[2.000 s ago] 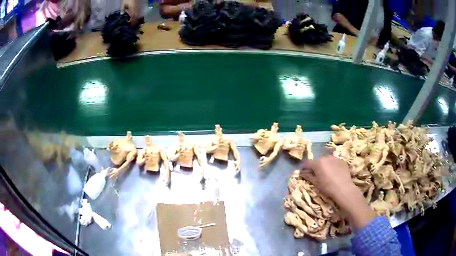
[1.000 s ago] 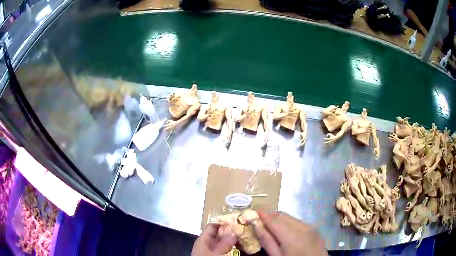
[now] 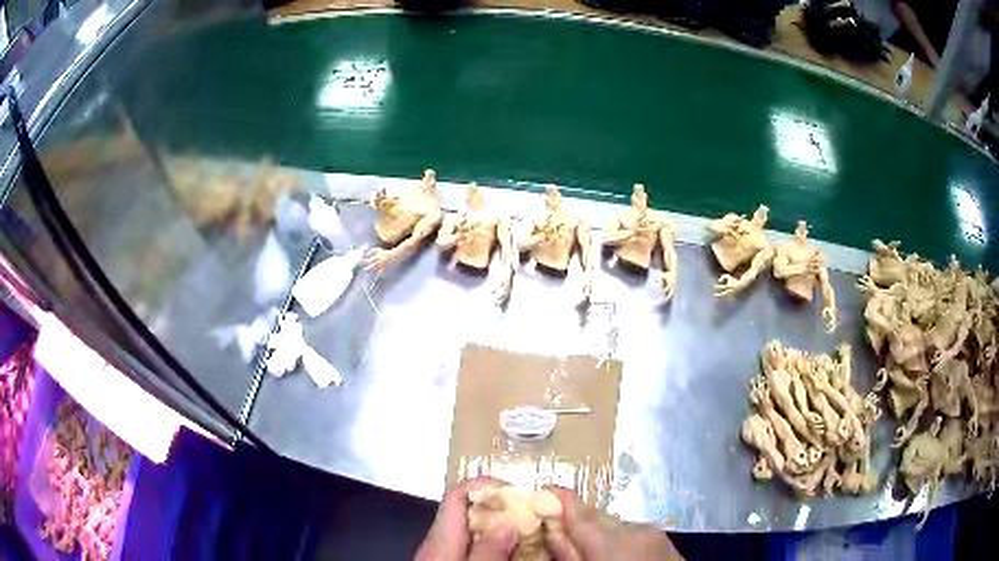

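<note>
My left hand [image 3: 460, 526] and my right hand [image 3: 597, 535] are together at the bottom edge, partly cut off, both gripping a tan figure torso [image 3: 515, 511]. Fingers hide much of it; whether an arm piece is in the grip cannot be told. Just beyond lies the cardboard pad [image 3: 482, 384] with shiny smears. On it stands a small clear dish [image 3: 528, 423] with a pale applicator stick [image 3: 572, 411] at its rim. The loose arm pile [image 3: 808, 416] lies to the right.
Several torsos [image 3: 557, 232] stand in a row along the green conveyor belt [image 3: 570, 110]. The torso pile [image 3: 931, 340] is at far right. A white squeeze bottle [image 3: 329, 281] and crumpled wipe [image 3: 294, 348] lie left. A crate of tan parts [image 3: 82, 482] is lower left.
My right hand has come from the arm pile to the bottom centre, where both hands now hold the torso. Since the last earlier frame the hands and torso have sunk slightly lower in view.
</note>
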